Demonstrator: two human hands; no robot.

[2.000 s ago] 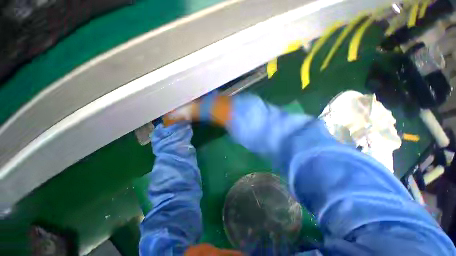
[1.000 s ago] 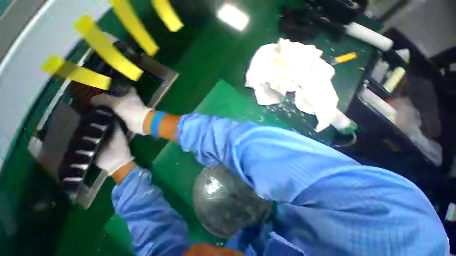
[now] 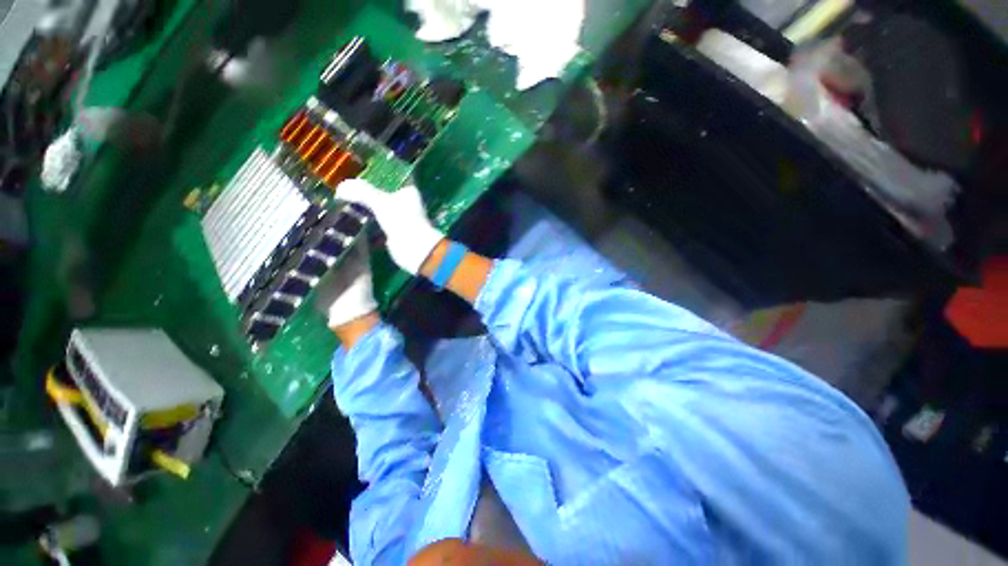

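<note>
The power PCB assembly [image 3: 381,171] lies on or just above the light green mat [image 3: 475,155], near the bench's front edge. It has orange-copper coils, a row of dark capacitors along the near side and a white ribbed plate at its left. My right hand [image 3: 396,219], in a white glove with a blue wrist band, grips the board's near edge beside the coils. My left hand [image 3: 352,290], also gloved, grips the same edge lower down by the capacitors. Its fingertips are hidden, and the picture is somewhat blurred.
A white benchtop unit [image 3: 144,387] with yellow cord or tape stands at the left. A crumpled white cloth [image 3: 536,33] lies beyond the board. A black supplies bin [image 3: 774,166] with white tubes and plastic bags is at the right. A red-orange object shows at the far right edge.
The board has come from beneath the yellow strips by the shelf to the mat near my body, with both hands on it. The view has turned; the round turntable no longer shows.
</note>
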